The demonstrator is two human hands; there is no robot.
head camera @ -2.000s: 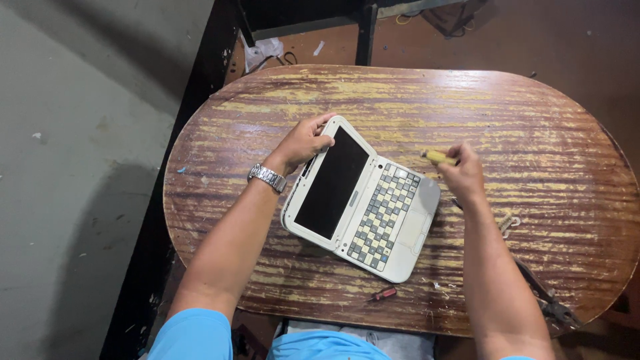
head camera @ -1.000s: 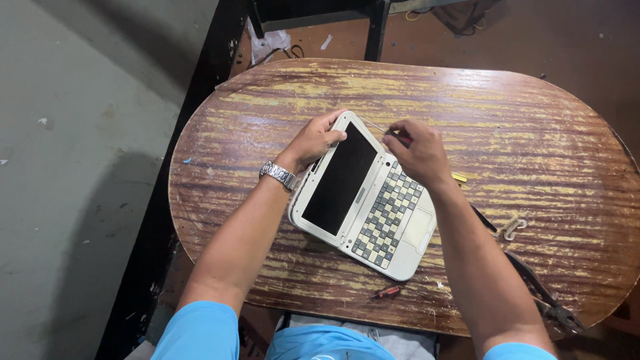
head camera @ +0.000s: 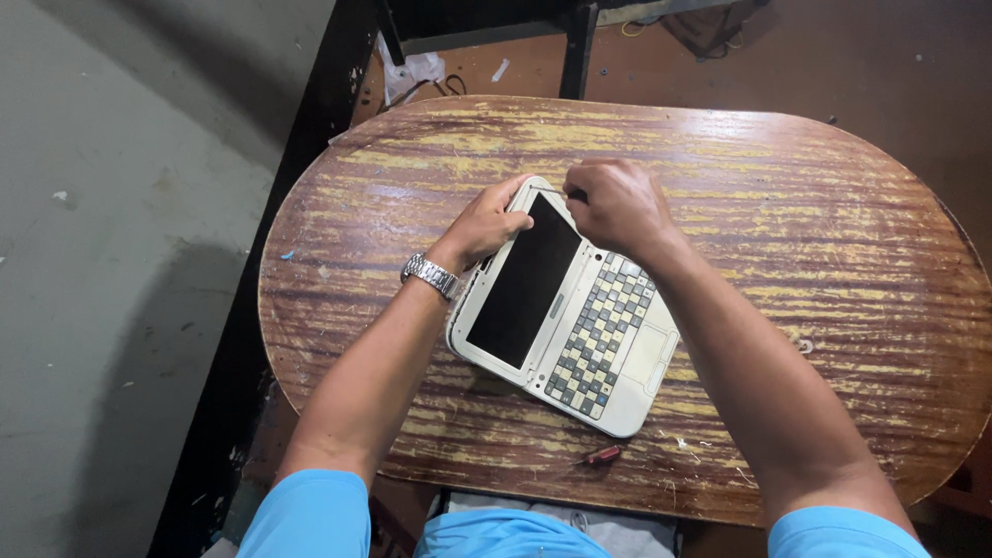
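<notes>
A small white laptop lies open and turned at an angle on the table, its dark screen on the left and its grey and cream keyboard on the right. My left hand grips the upper left edge of the screen's frame, thumb on the front. Near the frame's top corner, my right hand is closed around a tool whose thin metal shaft points to that corner; its handle is hidden in the fingers. A small screwdriver with a red handle lies below the laptop.
The oval wooden table has a worn, streaked surface. A small pale piece lies beside my right forearm, and scraps lie near the front edge. Beyond the table are a black metal frame and a white plastic bag on the floor.
My right hand has moved from beside the laptop's right side, where it held a yellow-handled tool, up to the screen frame's top corner. My left hand has stayed on the screen's edge.
</notes>
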